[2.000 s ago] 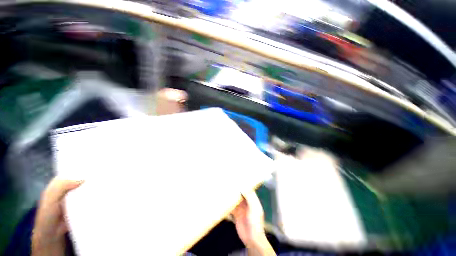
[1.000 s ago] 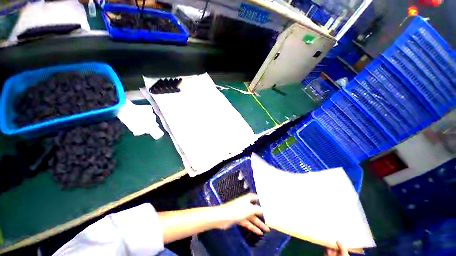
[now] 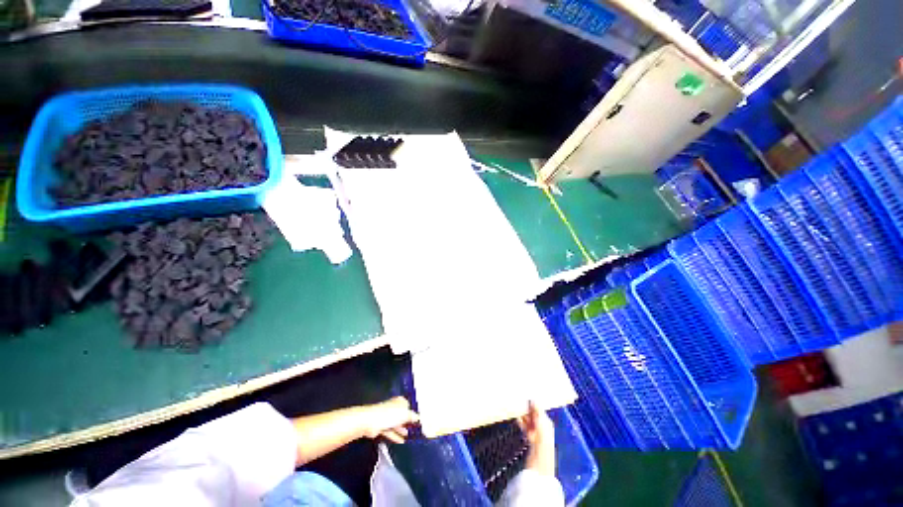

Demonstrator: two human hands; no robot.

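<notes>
A white separator sheet [image 3: 490, 371] with a tan edge lies level over the dark-blue crate [image 3: 579, 475] at lap level; its far end meets the white sheets on the bench. Black housings [image 3: 498, 451] in rows show in the crate below its near edge. My right hand [image 3: 538, 436] grips the sheet's near right corner. My left hand [image 3: 392, 419] is at its near left corner, fingers bent; whether it grips the sheet is unclear. A row of finished black housings [image 3: 368, 152] sits at the back of the bench sheets [image 3: 436, 228].
A light-blue basket [image 3: 272, 149] full of small black pieces stands on the green bench [image 3: 297, 307]. A loose heap [image 3: 188, 282] lies before it, black housings [image 3: 35, 287] left of it, a white wipe [image 3: 312, 223] beside it. Stacked blue crates [image 3: 733, 287] stand at right.
The separator sheet has moved left over the crate, against the bench's front edge. My right hand has come left with it. My left hand has moved left, away from the crate's housings.
</notes>
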